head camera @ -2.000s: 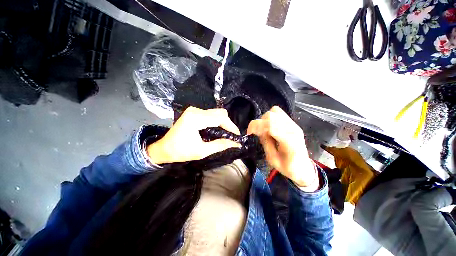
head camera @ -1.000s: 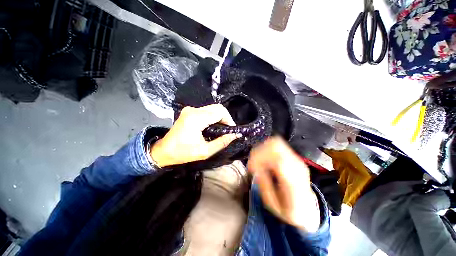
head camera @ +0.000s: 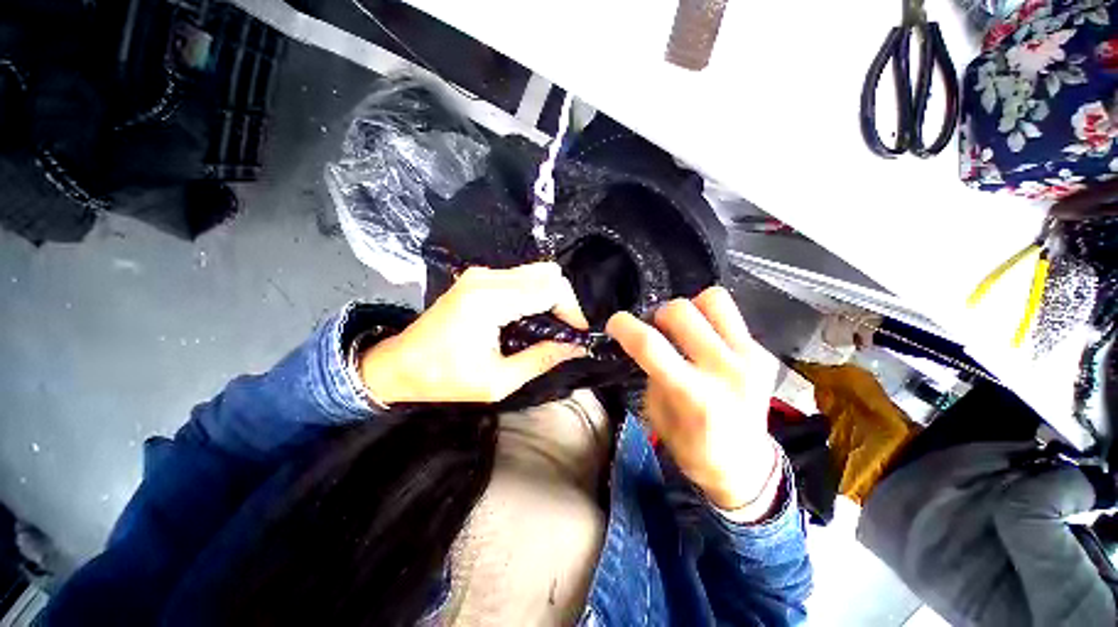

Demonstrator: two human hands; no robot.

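A black textured garment (head camera: 662, 202) lies bunched over my lap, with an opening behind my hands. My left hand (head camera: 478, 337) pinches its dark trim edge (head camera: 539, 331), which has small shiny flecks. My right hand (head camera: 709, 386) is close beside it on the right, thumb and index finger together at the trim. A tiny glint shows between the fingertips; whether it is a needle I cannot tell. No thread can be made out.
A white table (head camera: 785, 123) holds black-handled scissors (head camera: 907, 92), a floral pouch (head camera: 1042, 98), a brown strip (head camera: 696, 31) and yellow handles (head camera: 1030, 294). A crumpled clear bag (head camera: 399, 172), dark garments (head camera: 110, 123) and mustard cloth (head camera: 858, 423) surround the lap.
My right hand was at the trim, dropped away blurred to the lower right, and is now back at the trim. My left hand has kept its pinch in nearly the same place.
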